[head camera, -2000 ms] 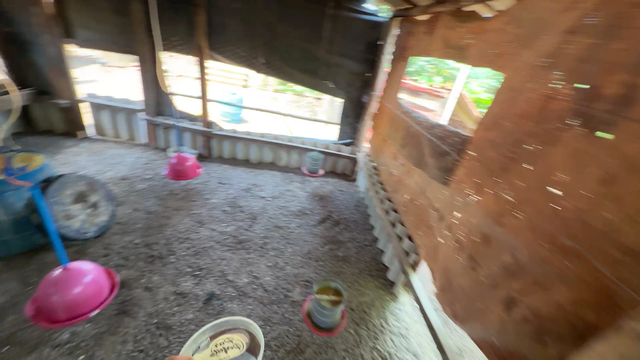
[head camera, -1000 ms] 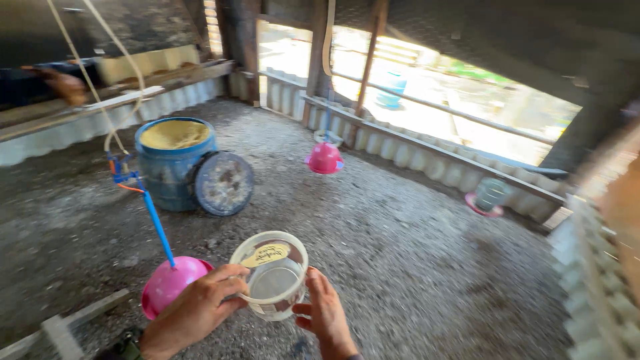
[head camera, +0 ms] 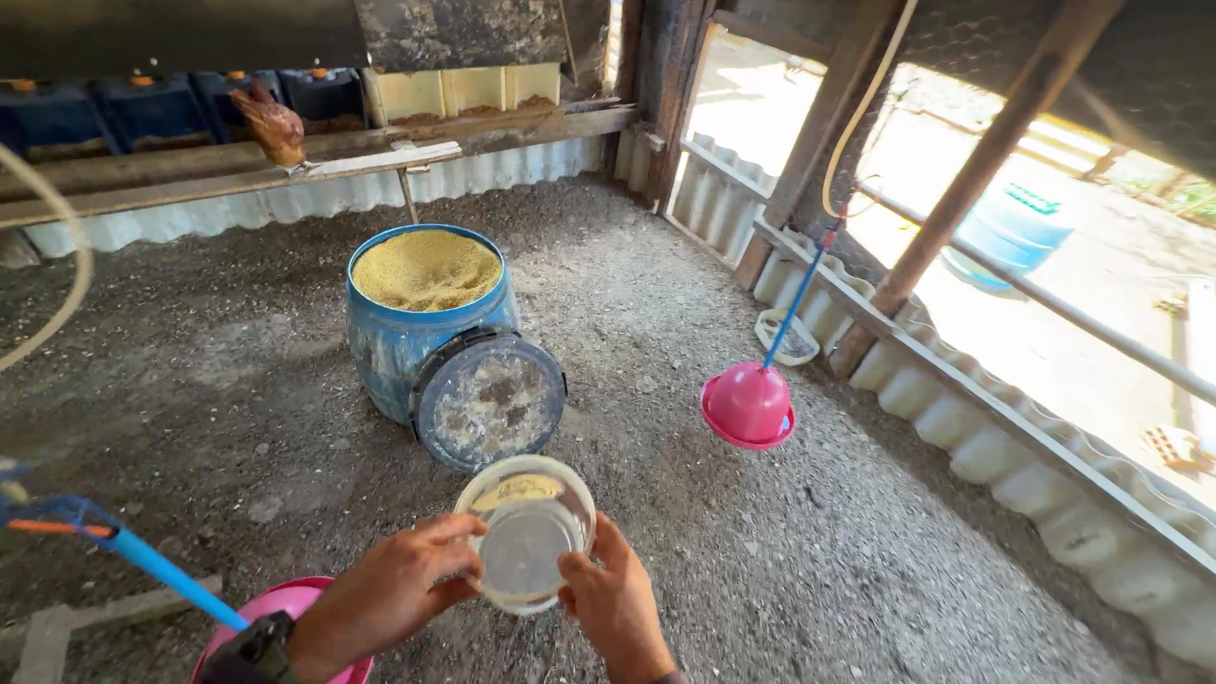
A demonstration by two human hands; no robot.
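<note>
Between my hands is a clear plastic tub [head camera: 527,546] with a label on its side; its inside shows no contents. My left hand [head camera: 394,584] grips the tub's left wall, and my right hand [head camera: 613,598] grips its right wall. Beyond the tub stands a blue plastic barrel [head camera: 380,328] filled near the rim with yellow ground feed [head camera: 427,271]. Its round dark lid [head camera: 492,399], crusted with pale residue, leans against the barrel's front right side.
A pink hanging poultry drinker [head camera: 749,404] is at right, another [head camera: 285,603] at lower left by my left forearm. A brown hen [head camera: 271,128] perches on a plank before nest boxes [head camera: 152,109]. Corrugated sheeting [head camera: 1035,484] edges the right side.
The view has swung left, bringing the hen and nest boxes into clear sight. Both hands still hold the tub, as they did one second ago; the barrel is now nearer.
</note>
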